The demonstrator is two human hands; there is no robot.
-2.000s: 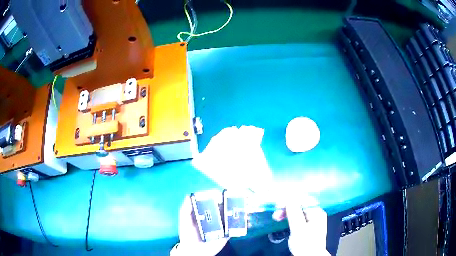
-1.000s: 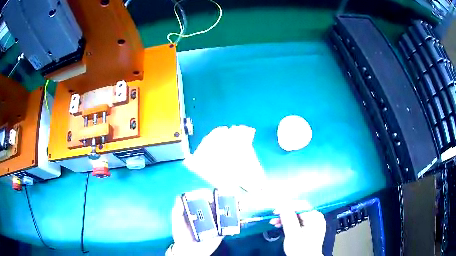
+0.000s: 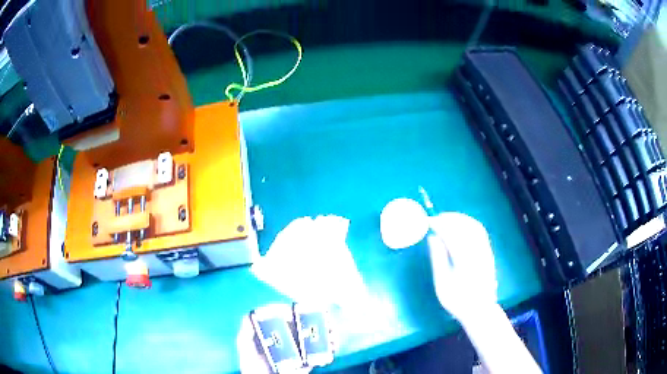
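Observation:
My left hand point(image 3: 254, 350) is at the bottom edge, partly cut off, and holds two black housings point(image 3: 276, 340) side by side, grey faces up. My right hand point(image 3: 465, 263), overexposed, is at the right edge of a round white disc point(image 3: 402, 223) on the green mat. A thin pale stick point(image 3: 426, 198) shows at its fingertips, beside the disc; the rest of it is lost in glare. An angular white sheet point(image 3: 313, 256) lies on the mat between the hands.
Two orange-topped fixtures point(image 3: 213, 146) with red knobs stand at left, with a yellow-green wire point(image 3: 280, 82) behind. A long black tray point(image 3: 537, 157) and ribbed black trays point(image 3: 618, 135) are at right. A blue crate rim point(image 3: 540, 337) shows low at right, partly behind my right forearm.
My right hand has moved up and away from the housings to the white disc. My left hand still holds both housings. The view has shifted, so the bench appears lower and further left.

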